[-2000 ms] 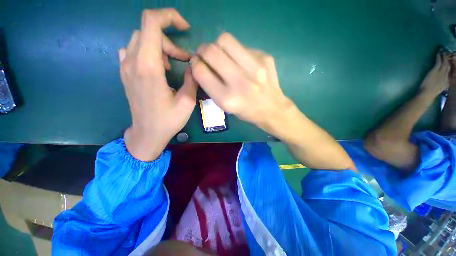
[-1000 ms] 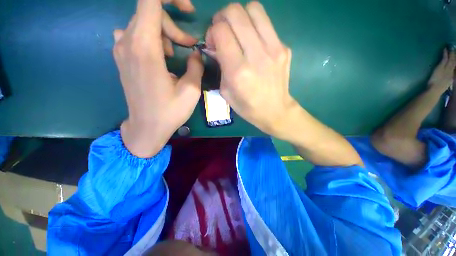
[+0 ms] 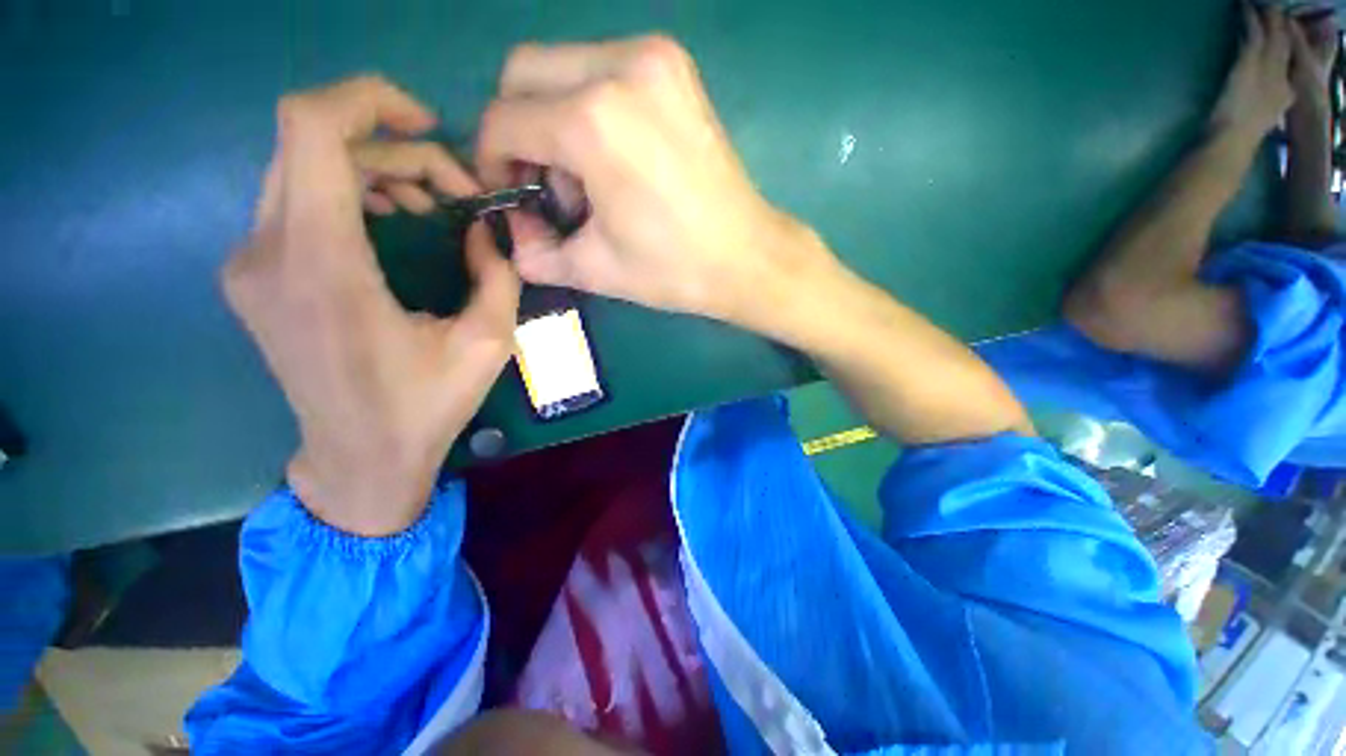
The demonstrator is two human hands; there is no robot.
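Note:
My left hand and my right hand meet over the green bench top. Between their fingertips they pinch a small dark part with a bright metallic edge; its exact shape is mostly hidden by the fingers. Below the fingers a phone section lies on the bench near its front edge. It has a white rectangle in a black frame, with a yellow-orange left side. Its upper end is partly covered by my hands. A small round grey disc lies left of it, beside my left wrist.
The green bench top has a small bright fleck right of my hands. Another person's hands and forearms rest at the far right. A dark object is cut off at the left edge. Cardboard shows below the bench.
The view has shifted and tilted. A dark part with a bright edge now shows more clearly between my fingertips, and my right hand is turned differently. The white section and disc still lie on the bench.

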